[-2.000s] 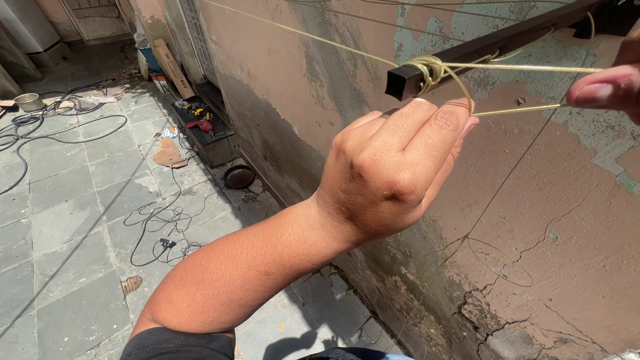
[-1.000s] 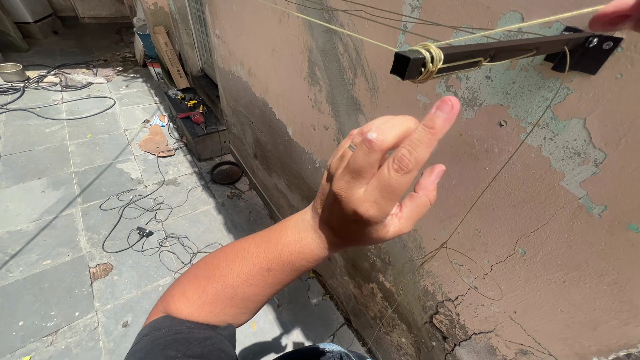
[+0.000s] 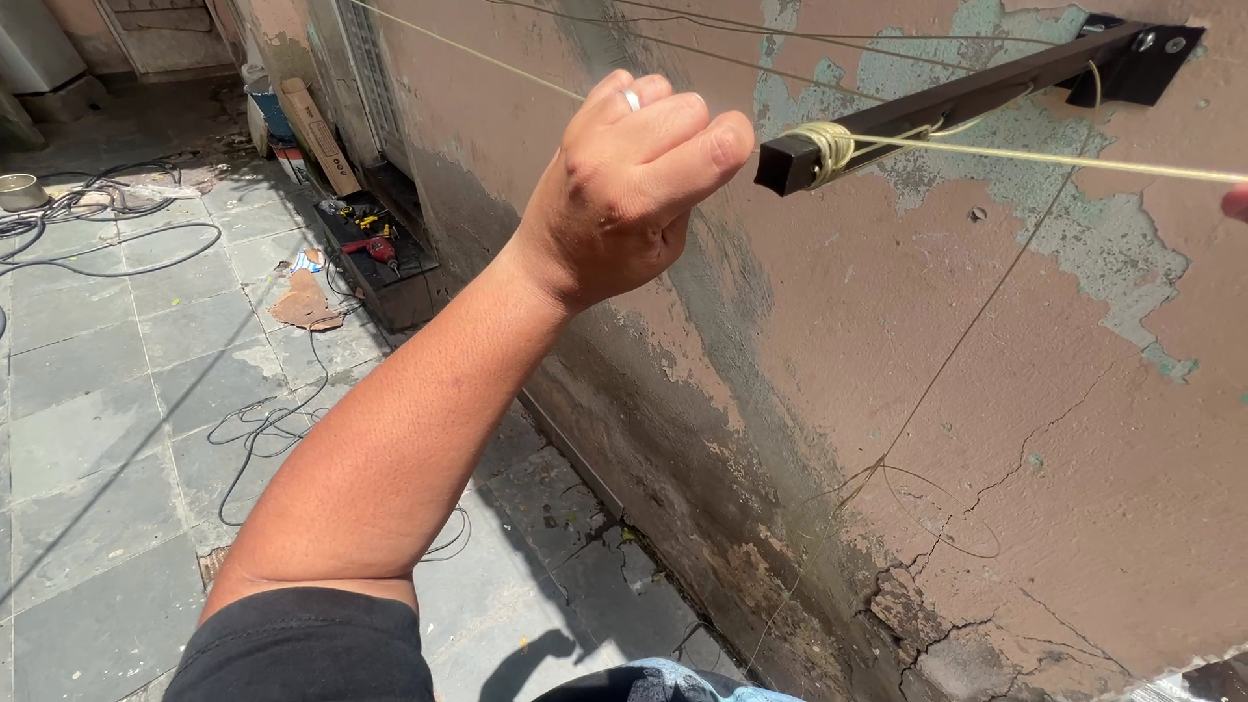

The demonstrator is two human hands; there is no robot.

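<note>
A dark square metal bracket arm (image 3: 936, 93) sticks out from the wall, bolted through a plate at its upper right end. Pale cord (image 3: 829, 151) is wound several times around its free end. From the coils a taut length of cord (image 3: 1072, 166) runs right to my right hand (image 3: 1236, 202), of which only a fingertip shows at the frame edge; its grip is hidden. My left hand (image 3: 634, 185), wearing a ring, has curled fingers just left of the bracket's end. Another stretch of cord (image 3: 468, 49) passes behind this hand, and whether the fingers hold it cannot be told.
Peeling, cracked wall (image 3: 1024, 322) lies close on the right, with a thin cord hanging in a loop (image 3: 941, 512). Black cables (image 3: 107, 219) lie on the tiled floor (image 3: 78, 390). A red power tool (image 3: 375, 251) rests on a dark ledge near a cardboard piece (image 3: 317, 136).
Two seconds ago my left fingers were at the cord coils under the bracket's end; they opened away from it, and the hand is now raised and curled to the left of it.
</note>
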